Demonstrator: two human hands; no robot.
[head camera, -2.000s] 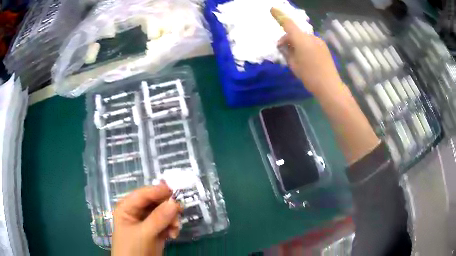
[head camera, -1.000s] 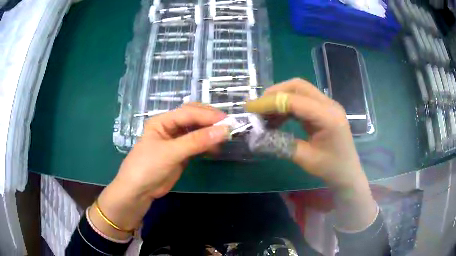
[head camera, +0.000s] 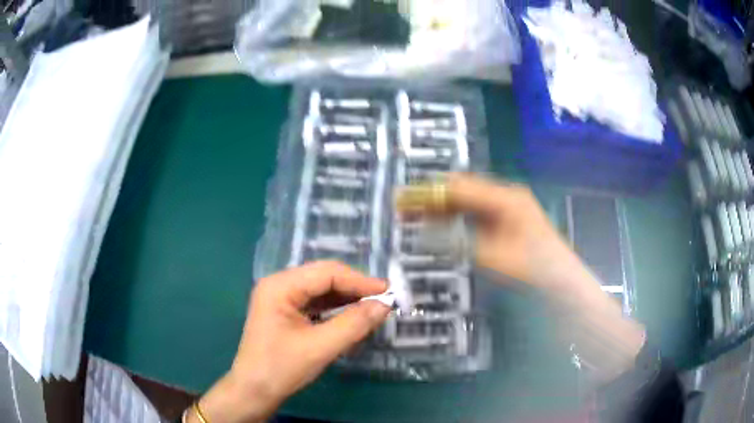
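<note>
My left hand (head camera: 310, 330) pinches a small white piece (head camera: 382, 298) between thumb and index finger, above the lower part of the clear tray. My right hand (head camera: 496, 227) is blurred over the right column of the tray, with yellow cots on a finger. Whether it holds anything cannot be told. The clear blister tray (head camera: 384, 190) lies on the green bench with slim white-and-metal rods lying crosswise in two columns. The hands hide part of the rods.
A blue bin (head camera: 595, 157) with a heap of white pieces (head camera: 597, 70) stands at the upper right. A phone (head camera: 597, 240) lies below it, partly behind my right forearm. White sheets (head camera: 62, 182) are stacked left, a plastic bag (head camera: 372, 64) lies behind the tray, filled side trays (head camera: 727, 215) stand far right.
My right hand has come away from the piece and moved up over the tray. My left hand still pinches a white piece. The view has shifted, showing the bag and more of the bin.
</note>
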